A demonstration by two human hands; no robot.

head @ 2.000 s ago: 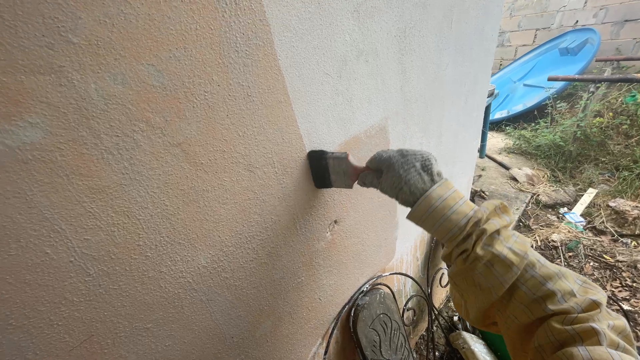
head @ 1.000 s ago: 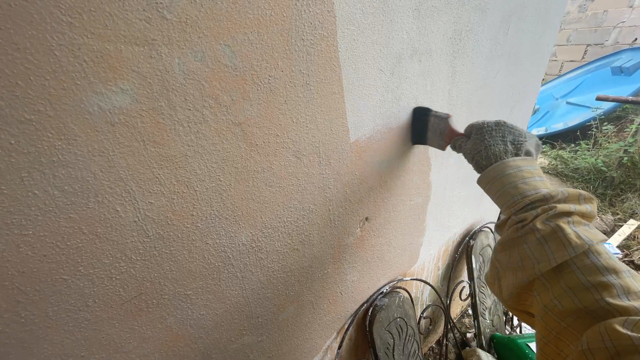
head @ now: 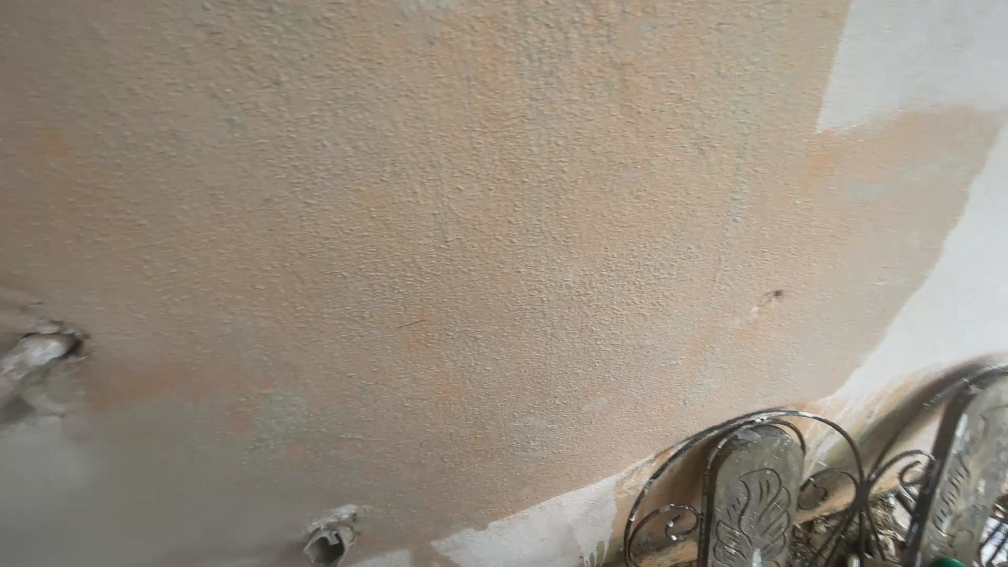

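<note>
A rough plastered wall [head: 488,252] in faded orange and beige fills most of the head view. White paint [head: 929,55] covers its upper right part and runs down the right side with an irregular edge. Another white strip [head: 551,524] lies along the wall's lower edge. Neither my left hand nor my right hand shows in the view now, and the paintbrush is out of sight too.
Scrolled black metalwork [head: 776,413] with a carved grey panel [head: 752,496] stands against the wall at the lower right, beside a second carved panel [head: 965,472]. A broken pipe end [head: 329,539] and a damaged hole [head: 47,346] mark the wall at lower left.
My gloved right hand, earlier holding the paintbrush against the wall, has left the view. The view has swung left and down, and the blue object at right is gone from it.
</note>
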